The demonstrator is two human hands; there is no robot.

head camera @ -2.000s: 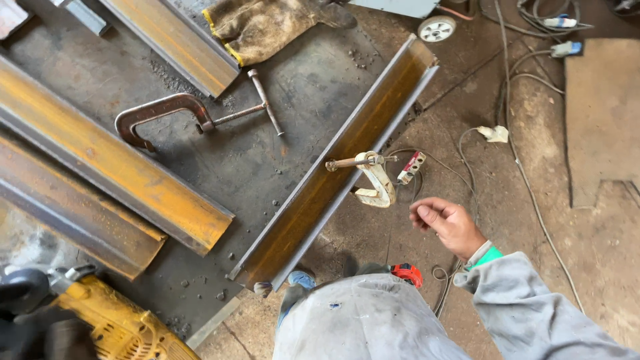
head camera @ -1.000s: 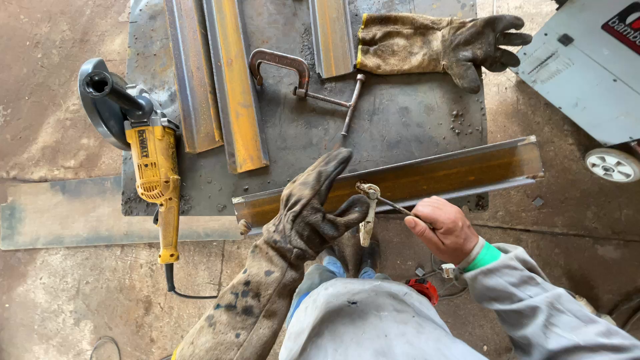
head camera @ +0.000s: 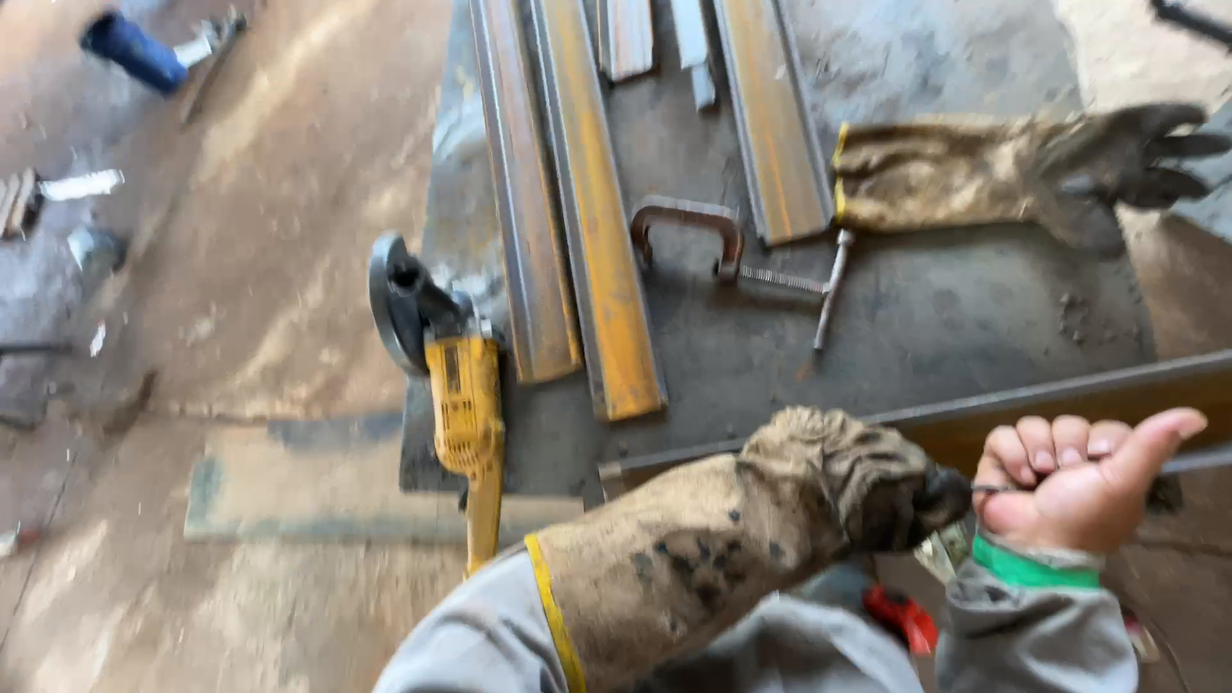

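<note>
My left hand [head camera: 895,486], in a soiled leather welding glove, is curled at one end of a thin metal bar, seemingly the handle of the small clamp. My bare right hand [head camera: 1073,472] is closed around the bar's other side, thumb sticking out to the right. Below and between the hands shows a pale part of the clamp [head camera: 948,547]; the rest is hidden. Behind them a rusty steel channel [head camera: 1078,404] lies along the near edge of the steel plate table. A larger C-clamp [head camera: 688,217] lies loose farther back.
Rusty steel channels [head camera: 616,327] lie on the plate table [head camera: 905,308], with shorter metal pieces [head camera: 626,38] behind. A second leather glove [head camera: 943,178] rests at the right. A yellow angle grinder [head camera: 467,404] stands at the left edge. A blue object [head camera: 135,53] is on the floor.
My gloved left hand has come from open above the channel to curled at the clamp's handle beside my right hand. My right hand has turned, thumb now outward. The view has swung left.
</note>
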